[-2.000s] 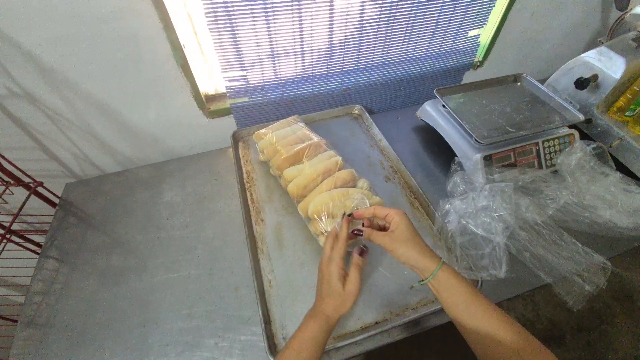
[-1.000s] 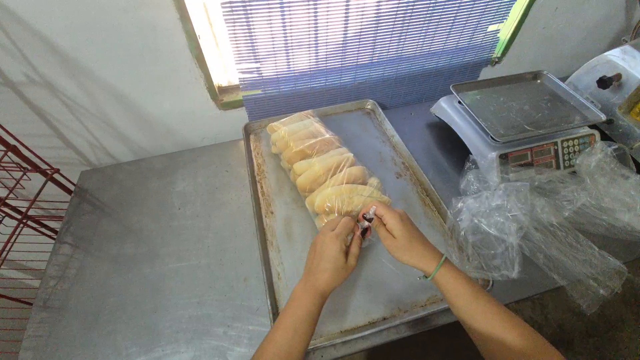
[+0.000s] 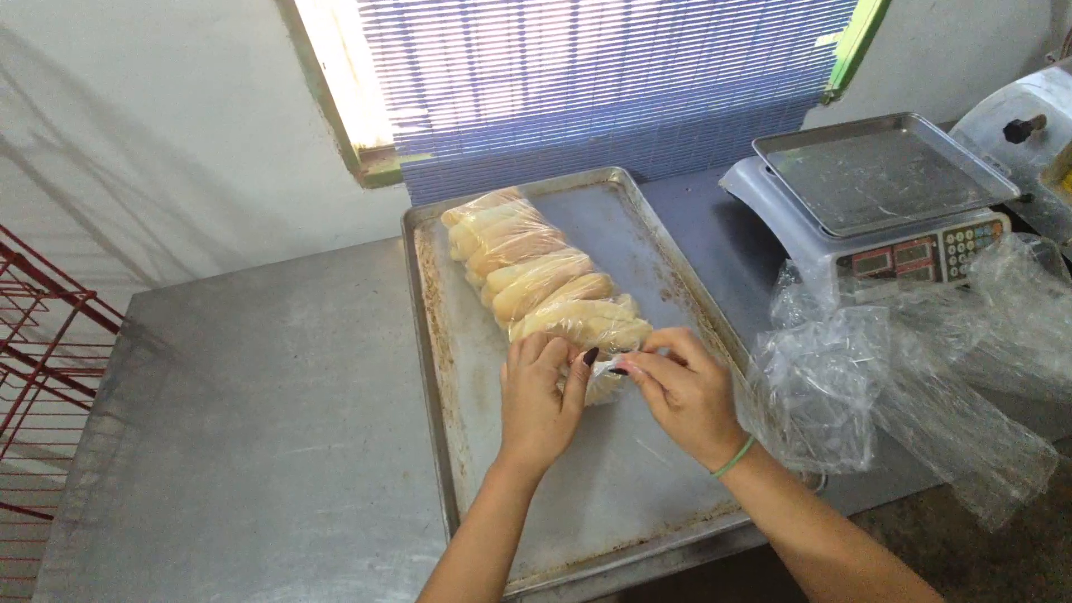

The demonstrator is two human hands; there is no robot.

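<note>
A clear plastic bag of several bread rolls [image 3: 536, 268] lies slanting across a worn metal baking tray [image 3: 423, 335]. At the bag's near end, my left hand [image 3: 540, 394] pinches the gathered plastic between thumb and fingers. My right hand [image 3: 687, 389], with a green band at the wrist, grips the same twisted end from the right. The fingertips of both hands almost meet there, and they partly hide the bag's neck.
Loose clear plastic bags [image 3: 821, 385] lie right of the tray, partly over the table's edge. Behind them stands a digital scale [image 3: 779, 201] with a metal pan [image 3: 888, 176]. The steel table [image 3: 251, 419] extends left towards a red wire rack [image 3: 50, 360]. A blue blind [image 3: 603, 84] hangs at the back.
Both hands stay at the bag's near end, and their fingers have shifted around the gathered plastic. The view has moved somewhat.
</note>
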